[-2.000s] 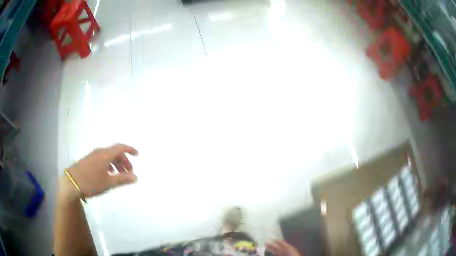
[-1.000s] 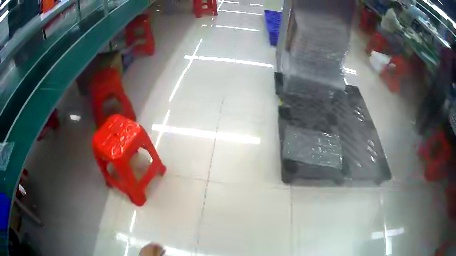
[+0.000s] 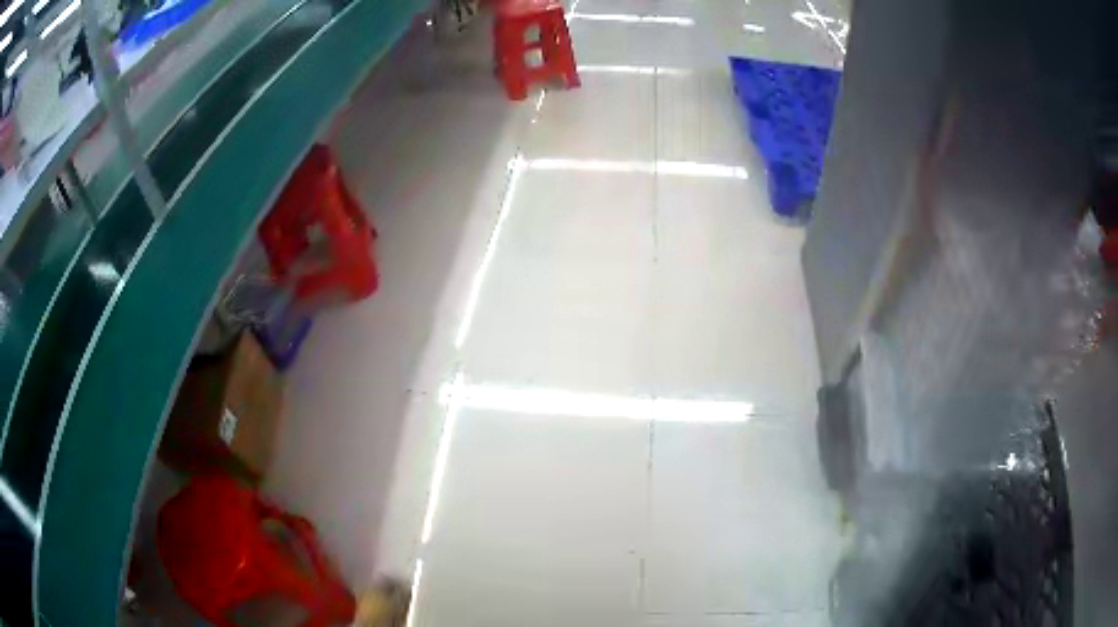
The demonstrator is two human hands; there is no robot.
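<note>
Neither of my hands is in view. Nearest in front of me, a red plastic stool (image 3: 227,545) stands at the lower left beside the green-topped bench (image 3: 135,355). A small brownish shape (image 3: 383,605) shows at the bottom edge next to the stool, too blurred to name. At the right, a tall grey film-wrapped stack (image 3: 969,282) stands at a black slotted pallet (image 3: 1024,551). The stack is blurred and cut off by the picture's edge.
A brown carton (image 3: 229,404) lies under the bench edge. Another red stool (image 3: 319,233) stands beyond it, and a further one (image 3: 535,47) at the top. A blue pallet (image 3: 791,129) lies on the floor behind the wrapped stack. Glossy tiled floor (image 3: 613,490) runs between bench and stack.
My left hand, seen two seconds ago, has gone out of the picture. The view has moved forward along the aisle; the wrapped stack, bench and blue pallet appear larger and nearer.
</note>
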